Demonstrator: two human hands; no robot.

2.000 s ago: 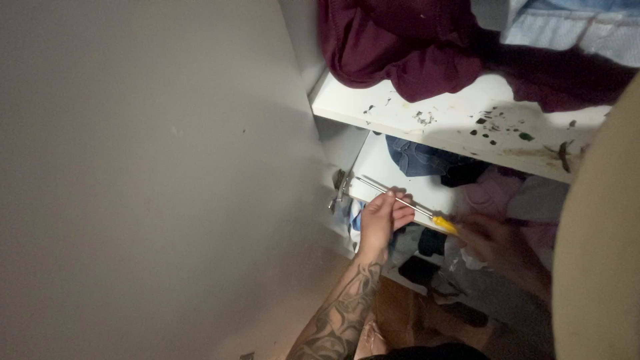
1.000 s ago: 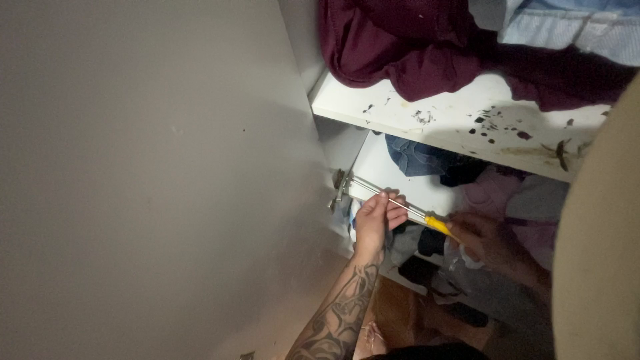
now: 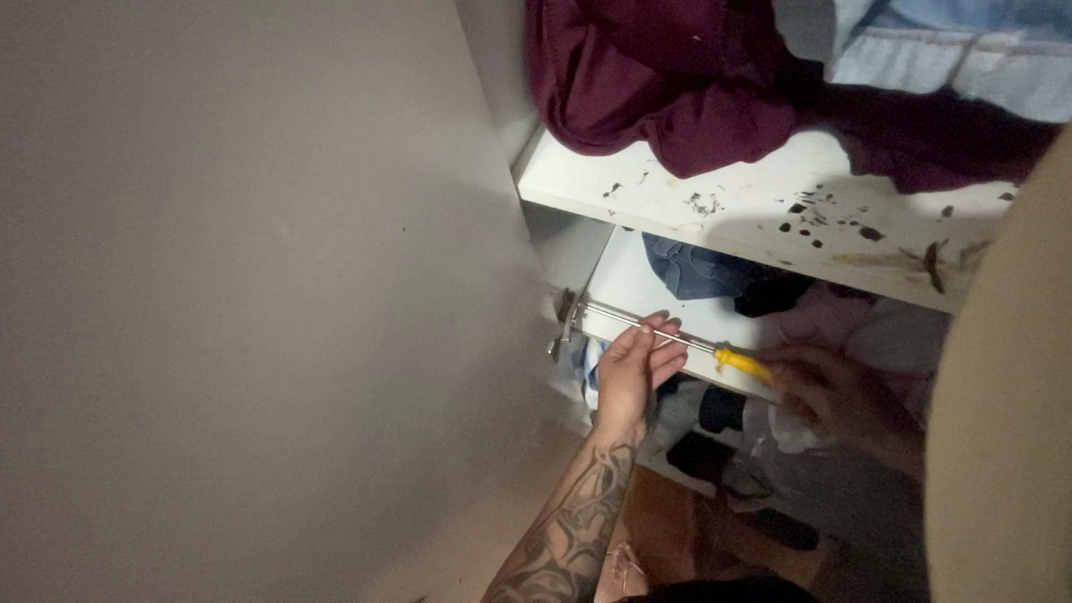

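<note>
A long screwdriver with a yellow handle lies across the view, its metal shaft reaching to a metal cabinet hinge at the inner edge of the door. My left hand, on the tattooed arm, steadies the shaft between thumb and fingertips, the other fingers loosely spread. Around the end of the yellow handle is my right hand, dim and somewhat blurred. Whether the tip sits in a screw is too small to tell.
A large pale door panel fills the left. A marked white shelf bears a maroon garment and light blue denim. Dark clothes lie on the lower shelf. A beige surface bounds the right side.
My right hand has shifted slightly and changed its pose on the yellow handle. The left hand stays at the shaft, nearly unmoved.
</note>
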